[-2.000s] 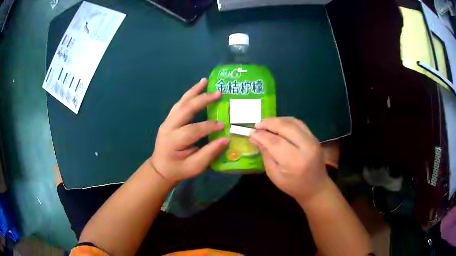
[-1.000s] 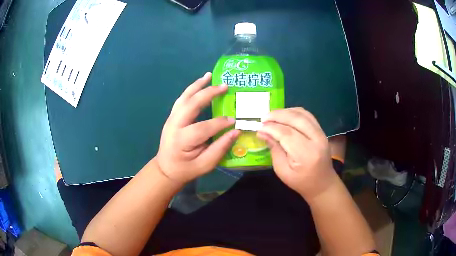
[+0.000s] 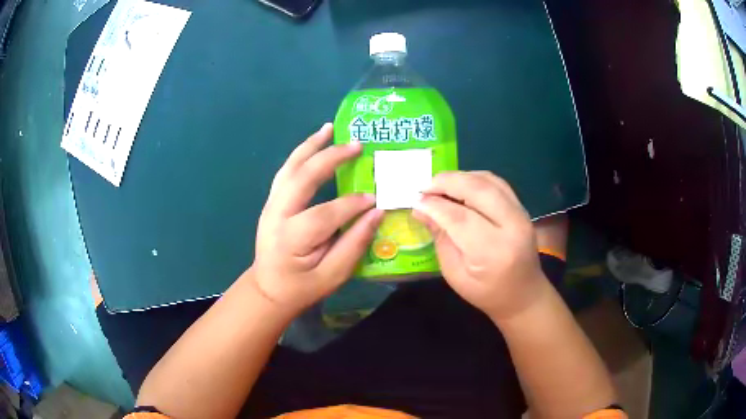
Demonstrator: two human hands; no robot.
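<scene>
A green-labelled drink bottle (image 3: 395,106) with a white cap lies on the dark-green table, its base at the near edge. A small white folded paper (image 3: 402,173) lies over the middle of its label. My left hand (image 3: 315,221) holds the paper's lower left corner between thumb and index finger, its other fingers spread on the bottle's left side. My right hand (image 3: 474,237) pinches the paper's lower right corner. A printed instruction sheet (image 3: 124,90) lies flat at the table's upper left.
The dark-green table (image 3: 204,221) has a phone (image 3: 292,5) at its far edge, cut off by the frame. A dark brown desk (image 3: 646,123) stands to the right, with yellowish and white backing sheets (image 3: 702,61). A brown carton (image 3: 74,405) is at the lower left.
The narrow white strip and the dark gap below the white rectangle no longer show; the paper now looks like one piece. Bottle and hands sit slightly further left than a second ago.
</scene>
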